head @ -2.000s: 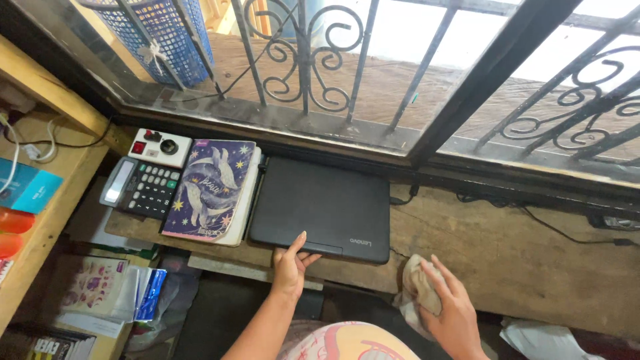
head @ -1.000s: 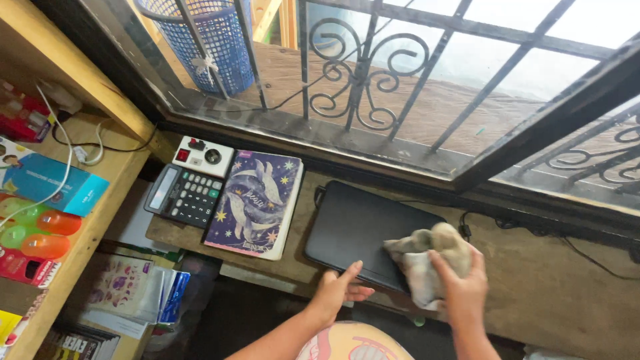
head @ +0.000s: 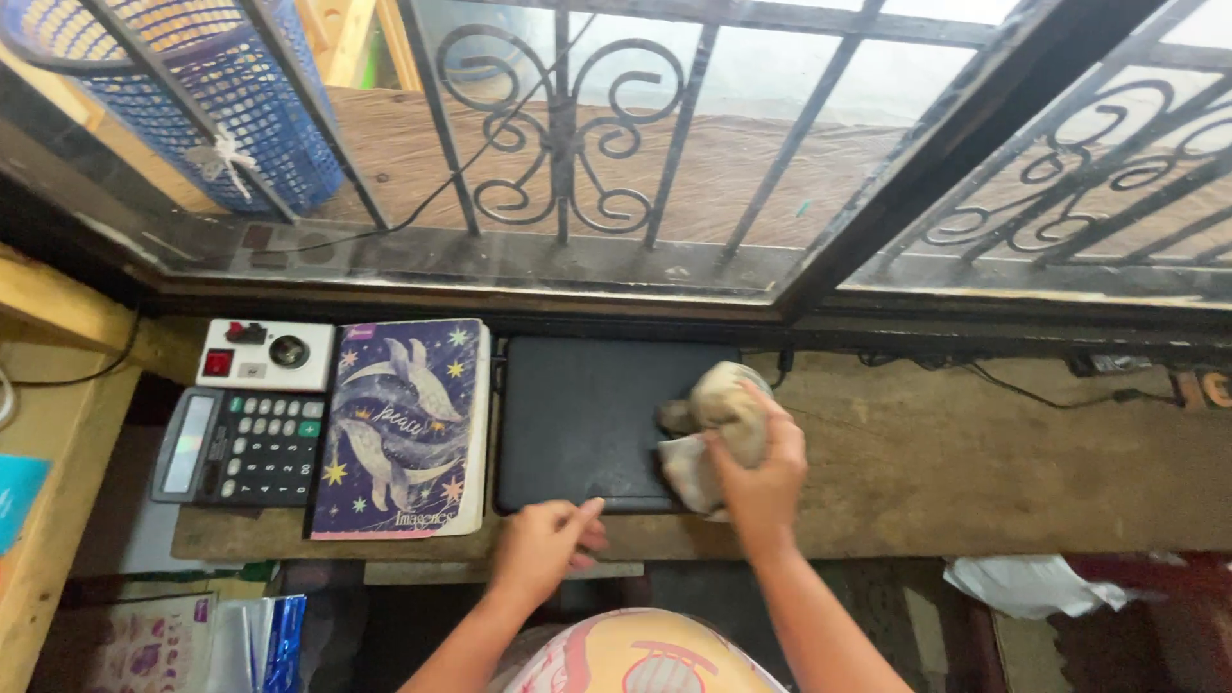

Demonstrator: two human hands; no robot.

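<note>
A closed black laptop (head: 587,423) lies on a narrow wooden ledge (head: 924,462) below the window. My right hand (head: 765,462) holds a crumpled, stained pale cloth (head: 727,414) on the right end of the lid. At the laptop's front edge is my left hand (head: 549,544), fingers loosely curled, with nothing seen in it; whether it touches the edge is unclear. Left of the laptop lies a thick purple notebook (head: 404,433) with whales on its cover. Beside that are a calculator (head: 250,448) and a white box with a red switch and a socket (head: 265,356).
A glass window with a black metal grille (head: 563,144) runs behind the ledge, and a blue plastic basket (head: 231,115) stands beyond it. Black cables (head: 1039,385) trail along the back right. Wooden shelving (head: 58,481) borders the left, with papers and packets (head: 202,635) lower down.
The cloth, in my right hand, has gone from beside the laptop's right front corner onto the lid. My left hand has drawn back from its grip at the laptop's front edge.
</note>
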